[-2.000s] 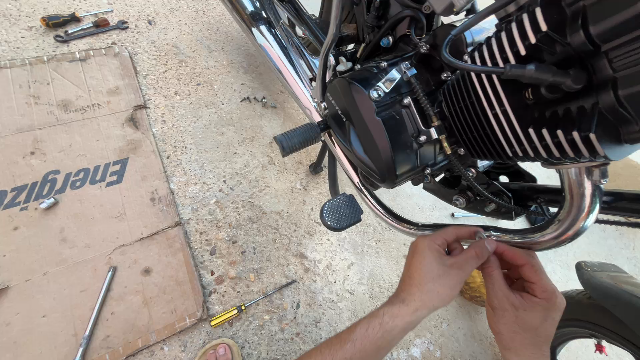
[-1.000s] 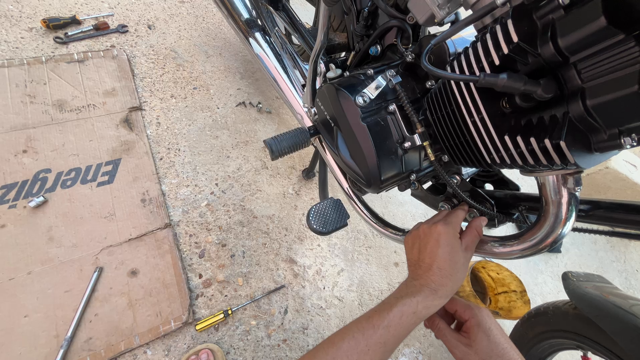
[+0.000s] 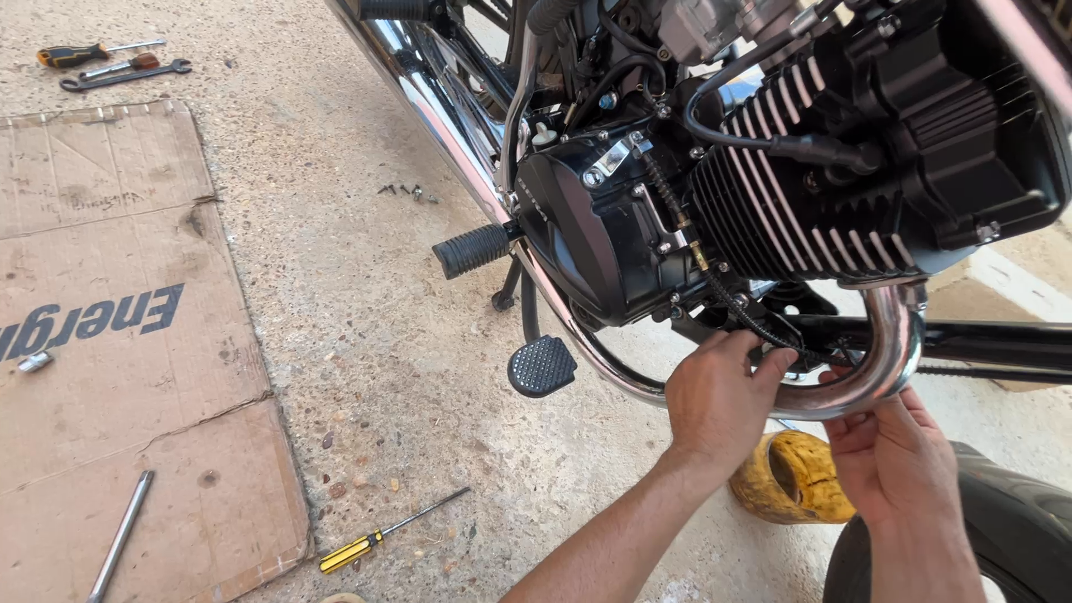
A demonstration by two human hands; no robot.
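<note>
My left hand (image 3: 727,398) is at the lower edge of the motorcycle engine (image 3: 611,243), its thumb and fingers close together beside the black cable (image 3: 741,314). Whether it grips a small part there is hidden. Below the bend of the chrome exhaust pipe (image 3: 896,343) is my right hand (image 3: 892,448), with some fingertips reaching up behind the pipe; what they touch cannot be seen. The cable runs down from a lever on the engine cover, past the cooling fins, to the area by my left fingertips.
A yellow container (image 3: 749,490) stands under the pipe, near the front tyre (image 3: 854,561). A pedal (image 3: 540,367) and a footrest (image 3: 473,249) jut out left. On the ground lie a yellow-handled screwdriver (image 3: 352,553), small screws (image 3: 410,193), a wrench (image 3: 126,74) and cardboard (image 3: 151,368) bearing a metal bar (image 3: 124,532).
Two seconds ago both hands were together in front of the pipe. My left hand then went up to the engine's underside; my right hand dropped lower and has since risen to the pipe.
</note>
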